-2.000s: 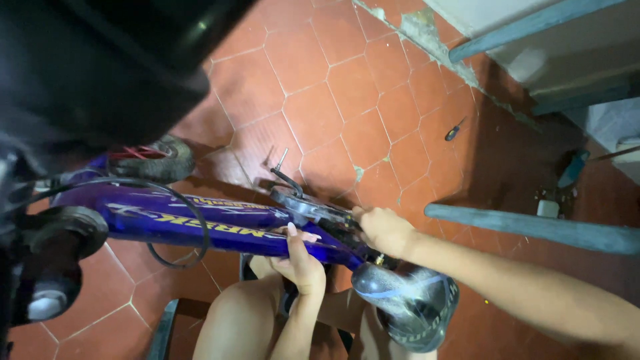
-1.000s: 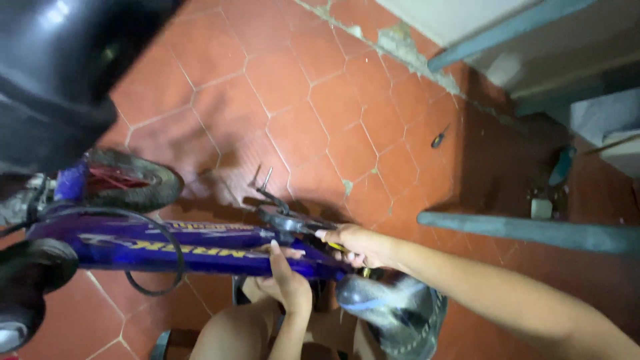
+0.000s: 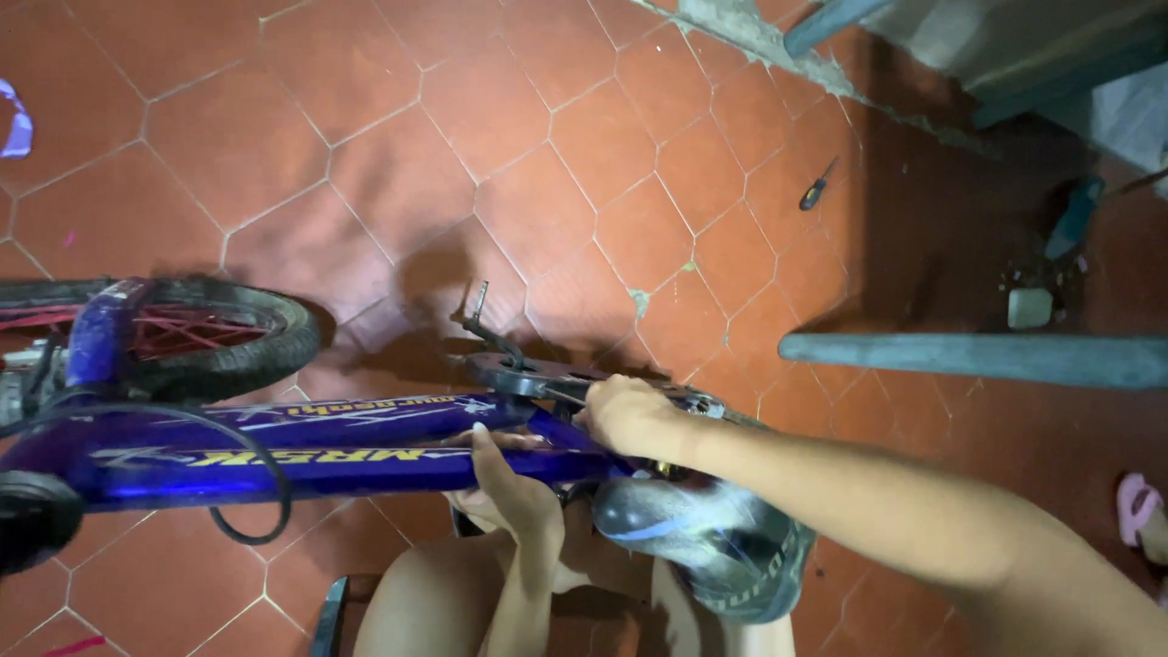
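Note:
A blue bicycle frame with yellow lettering lies across the view, its black saddle near my knees. My left hand grips the top tube just ahead of the saddle, thumb on top and fingers beneath. Beyond the frame, my right hand is closed beside the chain guard. From this fist a thin metal shaft points left towards the crank; the tool's handle is hidden in the fingers. The crank arm with its bare metal pedal spindle sticks out over the floor.
The front wheel is at left, a black cable looping over the frame. A screwdriver lies on the tiled floor. Blue-grey furniture legs reach in from the right, near a small pale block and a pink sandal.
A yellow part of the tool showed in my right hand a second ago; the fingers now cover it. My left hand stays on the frame. The view has shifted, showing more floor at left.

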